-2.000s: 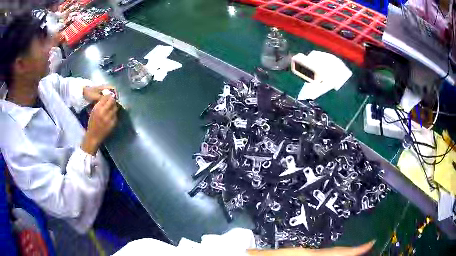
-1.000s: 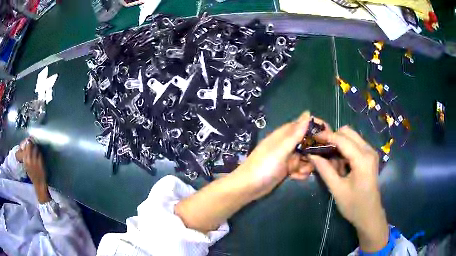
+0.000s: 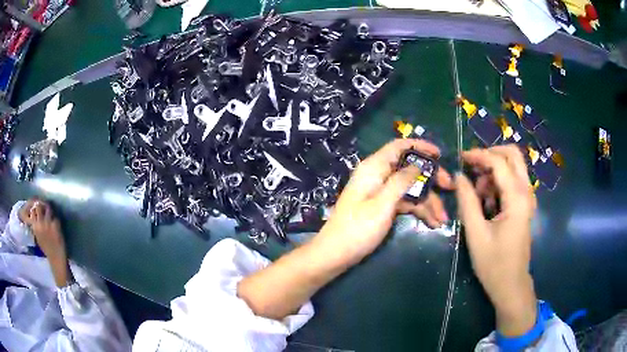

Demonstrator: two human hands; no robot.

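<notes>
My left hand [image 3: 364, 206] holds a small dark watch housing [image 3: 417, 177] with its inside facing up, showing white, silver and yellow parts. The thumb lies over its left edge. My right hand [image 3: 498, 220], with a blue wristband [image 3: 526, 335], is just right of the housing and apart from it. Its fingers are curled, and whether they hold anything is hidden. A display ribbon [image 3: 405, 128] with a white patch shows just beyond my left hand. Several display modules with orange tails [image 3: 507, 129] lie at the right on the dark-green surface.
A large pile of spring clips [image 3: 240, 124] lies left of my hands. A grey rail [image 3: 474, 29] runs along the far side. A small dark unit [image 3: 603, 150] lies at far right. Another person's hands [image 3: 45, 223] are at far left, near white pieces [image 3: 57, 118].
Earlier both hands met around dark parts; now they are apart and the open housing shows in my left hand. A display ribbon now shows beyond it. The view first swung right, away from the left-hand worker.
</notes>
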